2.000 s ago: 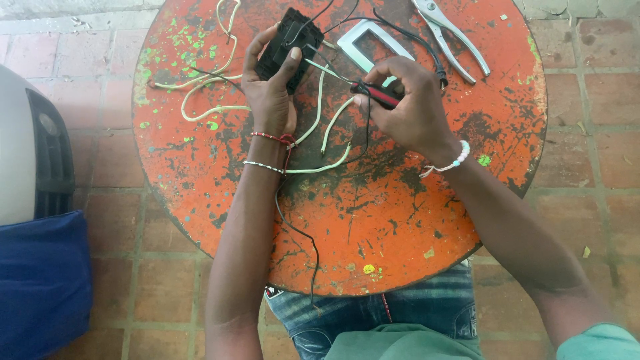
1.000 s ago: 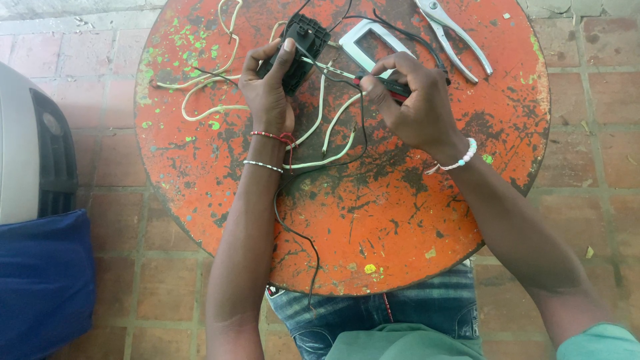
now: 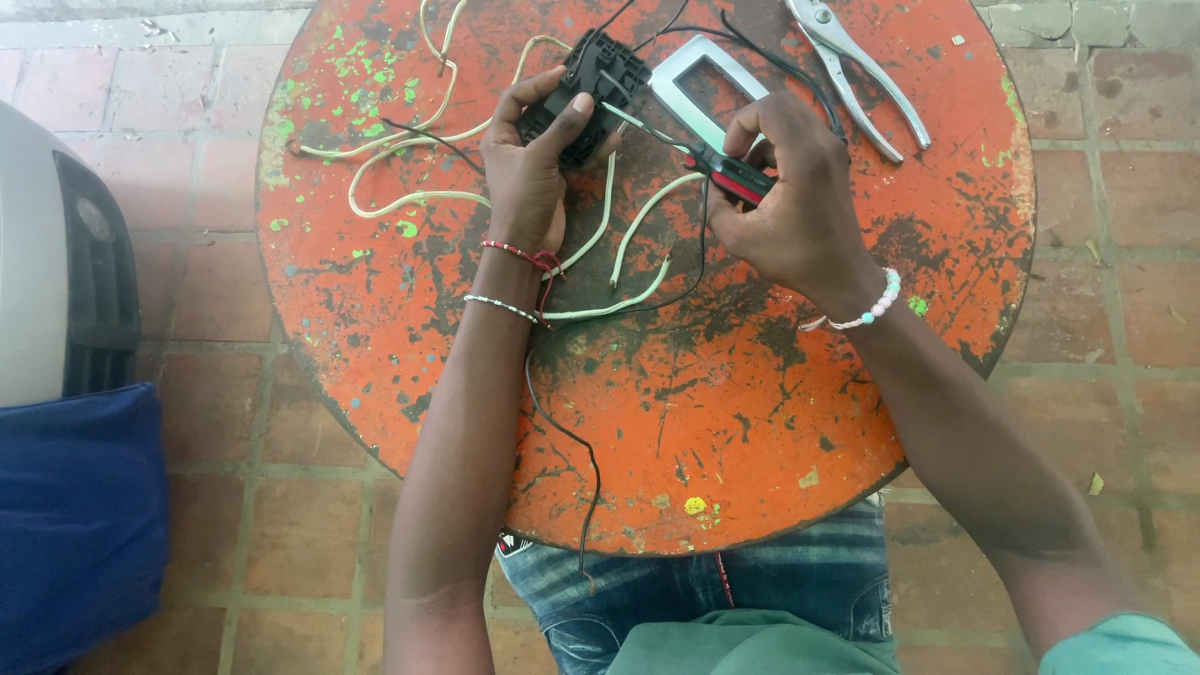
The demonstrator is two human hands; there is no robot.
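Observation:
My left hand (image 3: 539, 155) grips a black plastic electrical module (image 3: 600, 84), perhaps a socket or switch insert, above the round table's upper middle. In my right hand (image 3: 787, 187) is a screwdriver with a black and red handle (image 3: 736, 176); its shaft points left toward the module, and where the tip sits cannot be told. A white wire (image 3: 637, 122) runs from the module toward the screwdriver. A thin black wire (image 3: 586, 441) loops below the hands and hangs past the table's front edge. Behind my right hand lies a white rectangular frame (image 3: 680, 94), partly covered.
Pliers (image 3: 858, 75) lie at the table's back right beside black cable (image 3: 797, 70). Pale wires (image 3: 412, 202) curl at the left and under the hands on the worn orange table (image 3: 750, 450). A blue cloth (image 3: 84, 516) and a grey-white object (image 3: 47, 244) stand at far left.
My right hand has shifted slightly to the right with the screwdriver. My left hand keeps its hold on the module, which is now tilted differently. The black wire between the hands hangs further right.

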